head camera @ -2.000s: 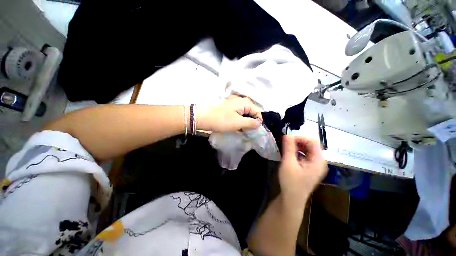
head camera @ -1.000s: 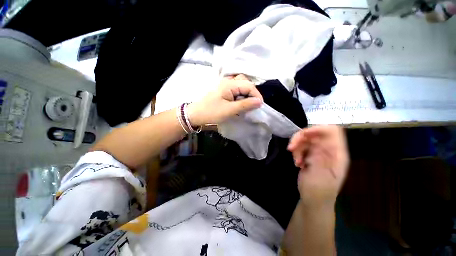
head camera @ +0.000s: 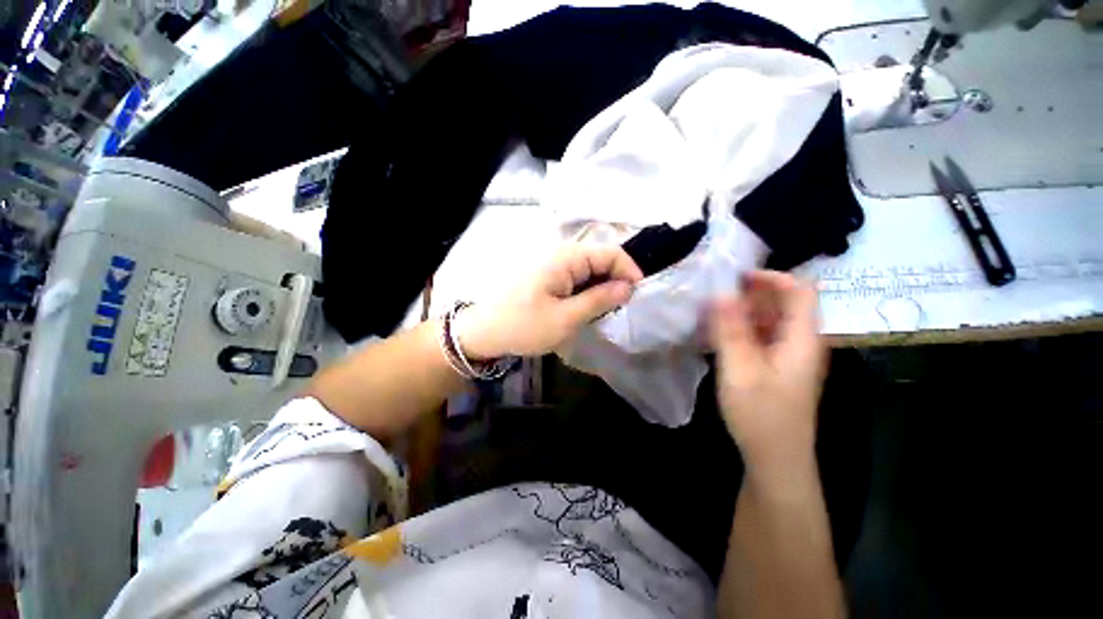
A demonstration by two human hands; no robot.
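A black garment (head camera: pixel 448 157) lies heaped on the table, with crumpled white lining (head camera: pixel 653 133) over it. My left hand (head camera: pixel 556 296) pinches the seam edge where black and white fabric meet, near the middle of the view. My right hand (head camera: pixel 772 351) is blurred, just right of the white fabric, its thumb and fingers close together; whether it holds fabric or a thread cannot be told. The thread snips (head camera: pixel 972 220) lie on the table to the right, blades pointing away from me, touched by neither hand.
A JUKI machine head (head camera: pixel 182 302) stands at the near left. Another machine's presser foot and metal plate (head camera: pixel 1016 121) are at the far right. A printed ruler scale (head camera: pixel 895 283) runs along the table's front edge. A small dark rectangular object (head camera: pixel 317 184) lies left of the garment.
The view has swung left, showing more of the JUKI machine. The white fabric is spread differently between my hands, and my right hand sits beside it. My left hand keeps its pinch.
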